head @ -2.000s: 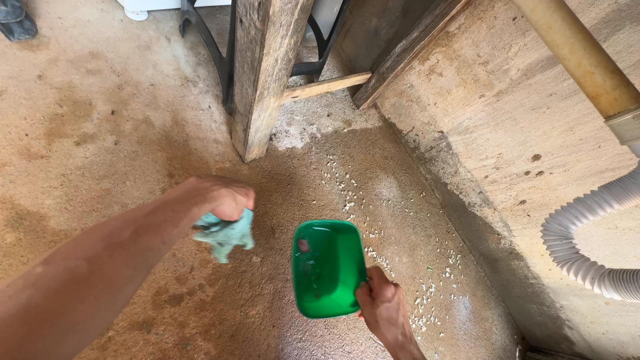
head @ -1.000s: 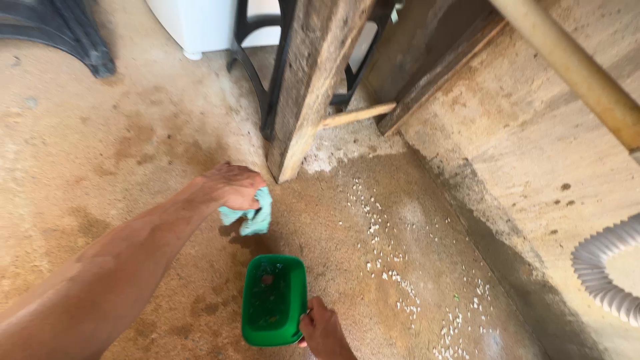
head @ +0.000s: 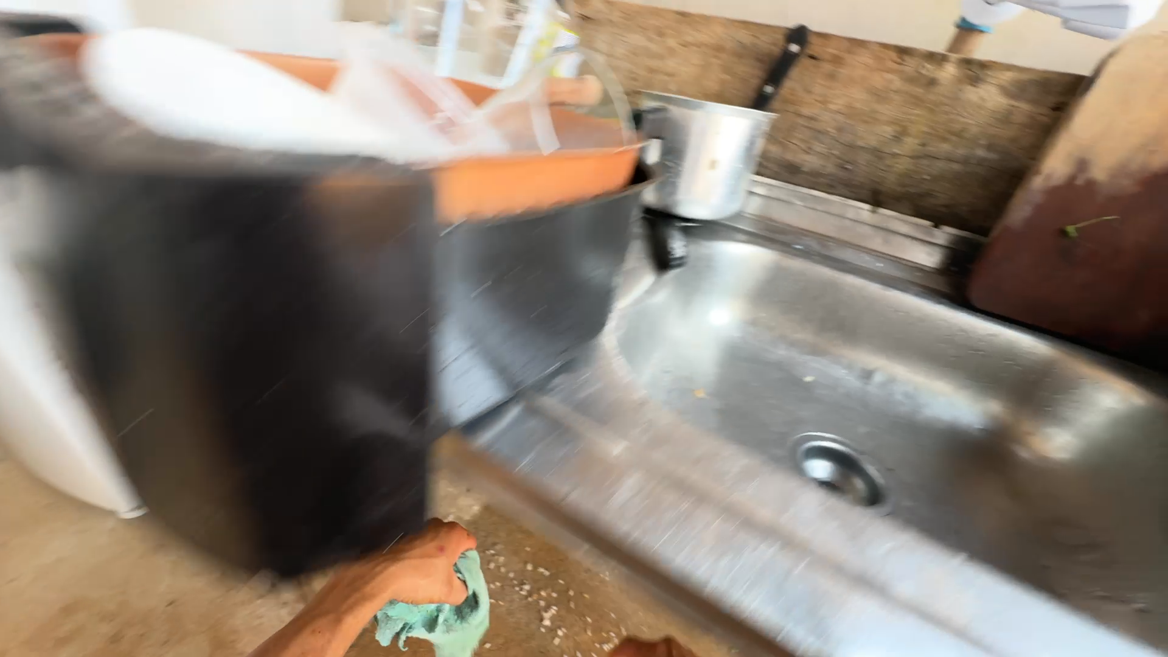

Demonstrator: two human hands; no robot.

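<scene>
My left hand (head: 422,566), low in the view, is closed around a crumpled teal cloth (head: 447,613) that hangs over the floor (head: 538,598). Scattered white bits lie on that floor beside it. Only a small part of my right hand (head: 652,647) shows at the bottom edge, so its grip and anything in it are hidden. The stainless steel sink (head: 730,365) is up and to the right of both hands, with its round drain (head: 838,470) in view.
A large dark container (head: 274,365), blurred, stands close at the left. Beside the sink are an orange basin (head: 538,178) in a dark metal pan (head: 538,283) and an aluminium pot (head: 707,155). A wooden board (head: 876,128) runs behind. The counter's front edge (head: 620,557) crosses above the floor.
The view has swung up from the floor to the sink. The cloth is still in my left hand. The green container held by my right hand is out of sight now.
</scene>
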